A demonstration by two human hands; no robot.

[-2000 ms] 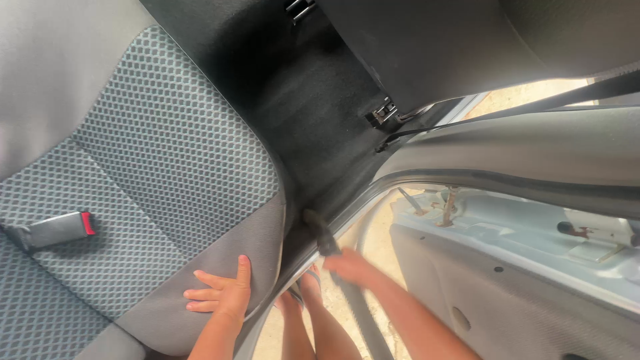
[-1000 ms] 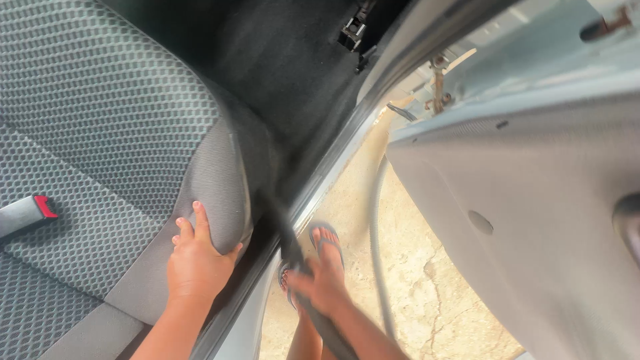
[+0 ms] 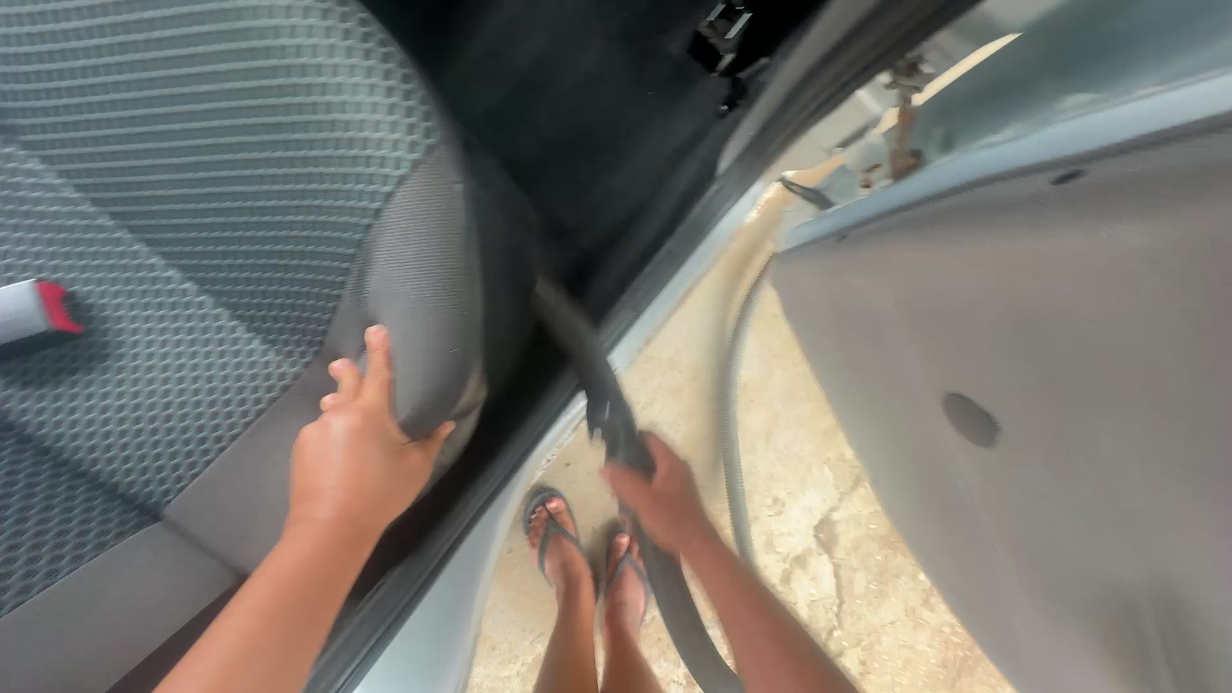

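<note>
My left hand (image 3: pixel 361 448) rests with spread fingers on the grey side edge of a patterned car seat (image 3: pixel 241 241), holding nothing. My right hand (image 3: pixel 659 491) is closed around a dark vacuum cleaner hose (image 3: pixel 688 626), just outside the door sill. The hose's dark tube end (image 3: pixel 568 322) reaches over the sill toward the black floor beside the seat; its tip is blurred. A seat belt buckle (image 3: pixel 34 310) with a red button lies on the seat at the far left.
The open car door (image 3: pixel 1039 337) stands on the right, its hinge (image 3: pixel 903 120) near the top. The metal sill (image 3: pixel 635 332) runs diagonally between seat and ground. A thin grey hose (image 3: pixel 733 423) hangs beside the door above stone-like paving (image 3: pixel 828 539). My sandalled feet (image 3: pixel 558 534) stand below. A metal latch (image 3: pixel 722 34) shows on the floor.
The view has shifted closer to the seat and sill since the earliest frame. My right hand stays on the hose, and my left hand remains on the seat edge.
</note>
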